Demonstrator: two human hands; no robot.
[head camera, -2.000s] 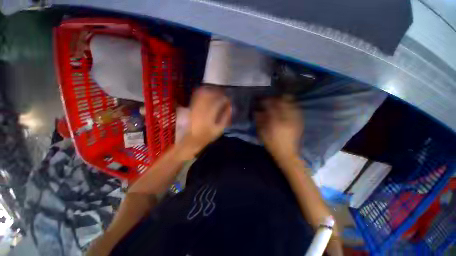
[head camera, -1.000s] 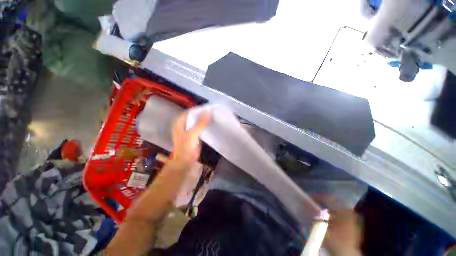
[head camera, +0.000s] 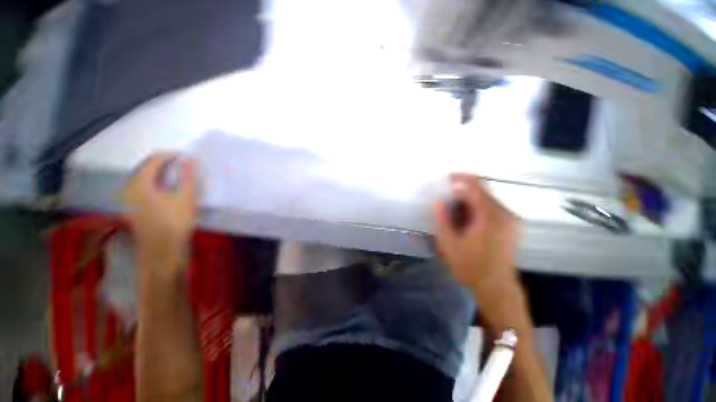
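A pale grey cloth strip (head camera: 306, 180) lies along the front edge of the white sewing table, washed out by the lamp glare. My left hand (head camera: 166, 192) holds its left end, thumb and fingers pinched on it. My right hand (head camera: 475, 228) is at its right end, fingers curled and blurred, pinching the strip's end. The sewing machine's needle area (head camera: 467, 102) is behind the strip, above my right hand, with no cloth seen under it.
Dark grey cloth (head camera: 169, 59) lies at the table's back left. A black rectangle (head camera: 565, 118), thread snips (head camera: 595, 214) and small coloured items (head camera: 645, 196) are at right. A red basket (head camera: 216, 294) and blue crate (head camera: 608, 330) are below. A white stick (head camera: 496, 373) is near the camera.
Both hands have moved up from over the lap to the table edge with the pale strip, now laid out lengthwise. The view has shifted right towards the machine.
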